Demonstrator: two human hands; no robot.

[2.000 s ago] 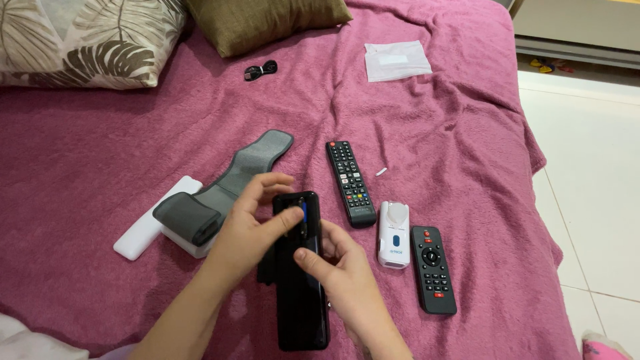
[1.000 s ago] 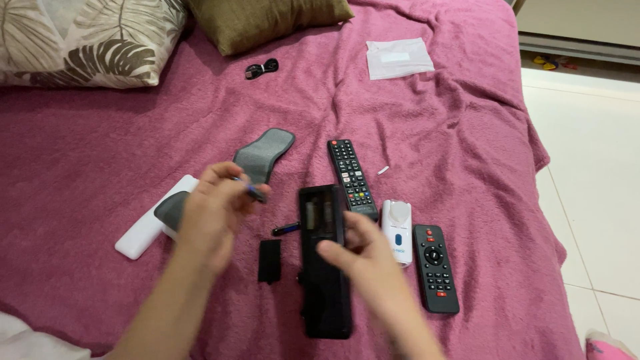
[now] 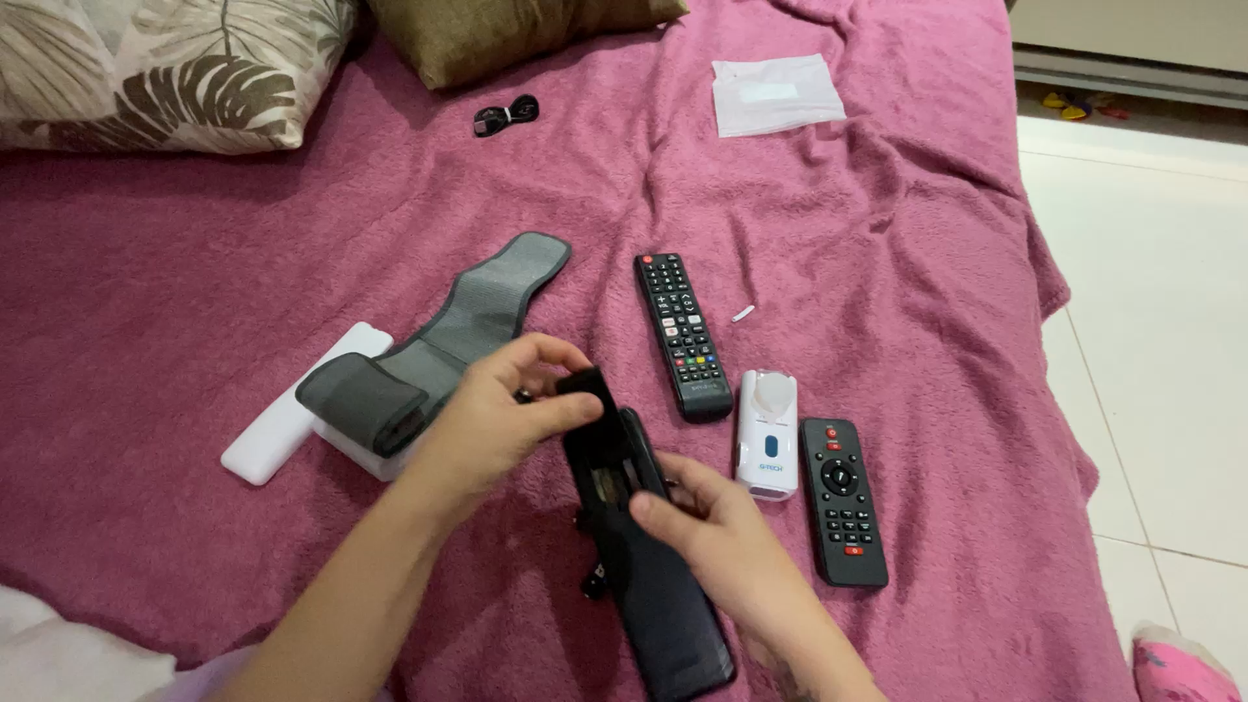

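My right hand [image 3: 721,536] holds a black remote control [image 3: 663,595] with its back up and its battery compartment [image 3: 612,485] uncovered. Between the thumb and fingers of my left hand [image 3: 507,419] is a black battery cover [image 3: 593,405], held over the upper end of that remote. A small dark, shiny object [image 3: 595,581] lies on the blanket beside the remote's left edge; what it is cannot be told. To the right lie a black TV remote [image 3: 682,336], a white device with a round cap [image 3: 767,439] and a smaller black remote with red buttons [image 3: 843,502].
A grey fabric cuff [image 3: 468,322] lies partly rolled on a white object, next to a white case [image 3: 302,405]. Farther back are a bundled black cable [image 3: 506,116], a clear plastic bag [image 3: 777,95] and two cushions [image 3: 214,78]. A pink blanket [image 3: 244,234] covers the bed.
The battery cover, lying on the blanket one second ago, is now in my left hand. The dark cylindrical item that hand held then is no longer seen in it. The held remote is now tilted.
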